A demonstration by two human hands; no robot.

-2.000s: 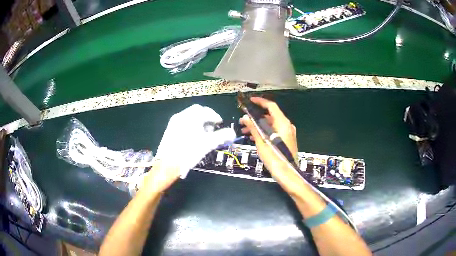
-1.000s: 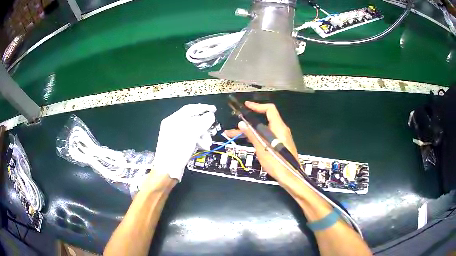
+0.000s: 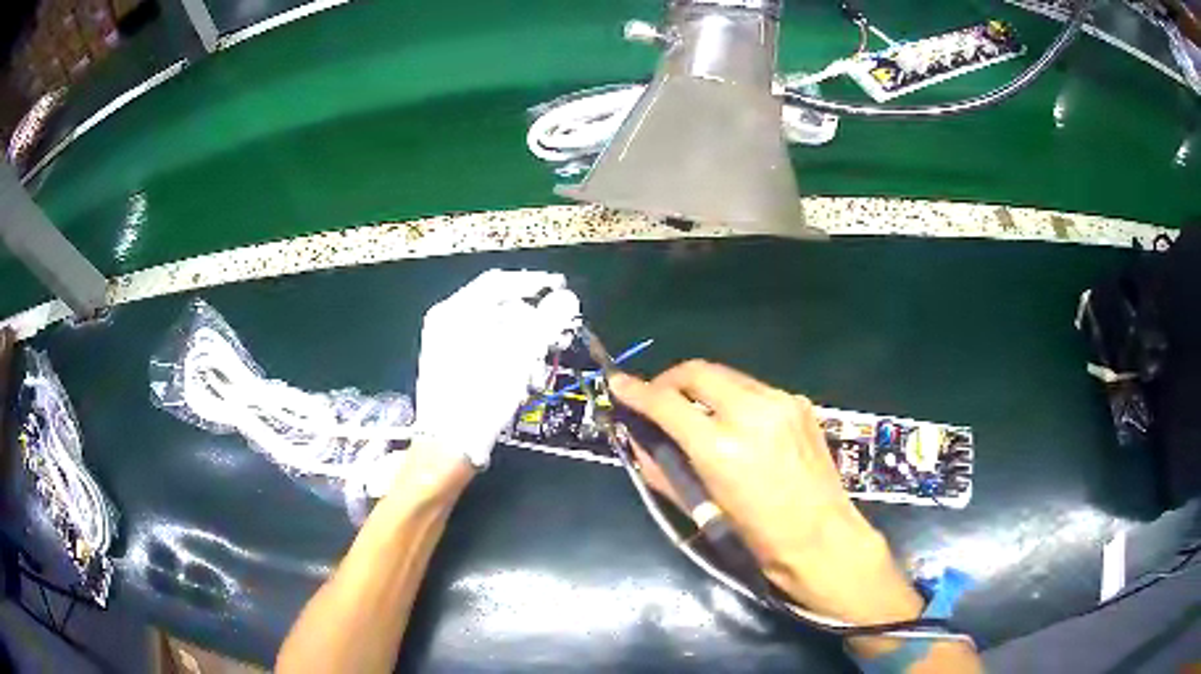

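Note:
The open power strip assembly (image 3: 896, 461) lies across the dark green mat, its middle hidden under my right hand. Yellow and blue lead wires (image 3: 636, 356) show at its left end. My left hand (image 3: 487, 349), in a white glove, is above that end, its fingers closed together; whether they pinch something small is unclear. My bare right hand (image 3: 738, 454) holds the soldering iron (image 3: 672, 474), its tip pointing up-left, close to the gloved fingertips. The white power cord (image 3: 250, 402) lies coiled in a clear bag to the left.
A translucent fume hood (image 3: 705, 132) hangs above the speckled rail (image 3: 343, 250). Behind it, another strip (image 3: 942, 59) and coiled cord (image 3: 580, 125) lie on the green conveyor. Another bagged cord (image 3: 66, 474) lies far left. A dark bundle (image 3: 1120, 362) is at the right.
My right hand has turned and moved down over the strip, bringing the iron's tip to my gloved fingers. The cord and strip on the conveyor have shifted right.

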